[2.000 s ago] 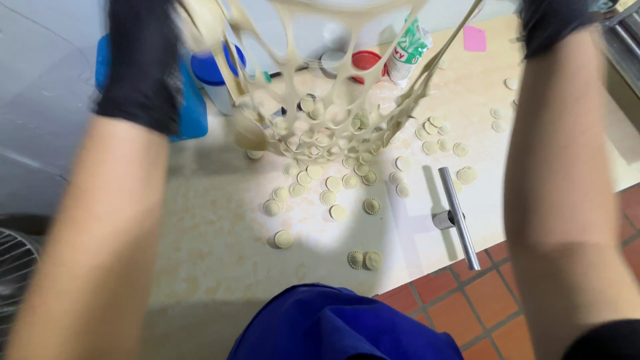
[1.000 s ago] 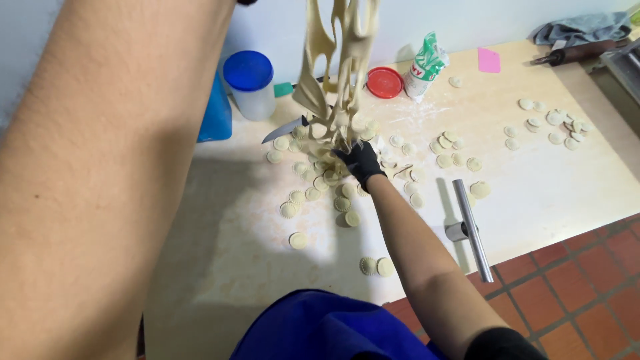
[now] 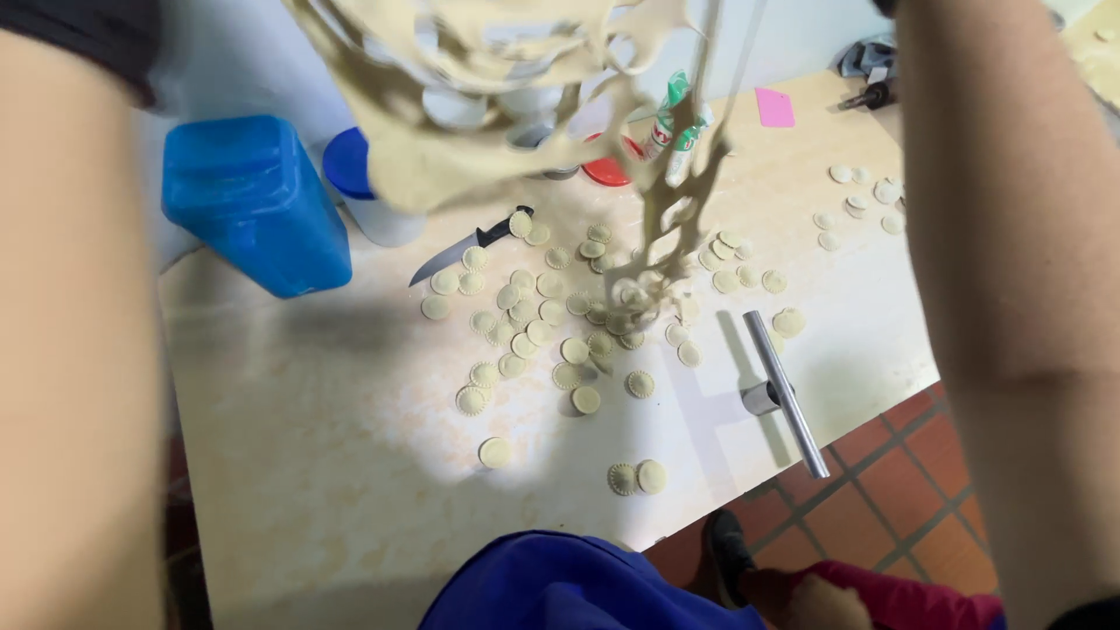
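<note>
A sheet of raw dough full of round cut-out holes (image 3: 490, 149) hangs blurred above the table, stretched, with a torn strand trailing down at its right. Both my forearms reach up on either side of it, and my two hands lie beyond the top of the view; only bits of dark glove show at the edges. Below the sheet many small dough discs (image 3: 586, 400) with ridged rims lie scattered, some overlapping. A metal T-shaped cutter (image 3: 787, 394) rests at the table's front right. A knife with a black handle (image 3: 446, 261) lies behind the discs at the left.
A blue plastic container (image 3: 254, 201), a tub with a blue lid (image 3: 348, 164), a red lid (image 3: 608, 168) and a green-and-white bag (image 3: 678, 127) stand or lie along the wall. Farther right are a pink scraper (image 3: 775, 108) and a cloth (image 3: 866, 57). Another person's hand (image 3: 827, 604) shows at the bottom.
My right hand was down among the discs one second ago and has risen out of view. The hanging dough, bunched narrow then, is spread wide now. Another person has appeared at the bottom right.
</note>
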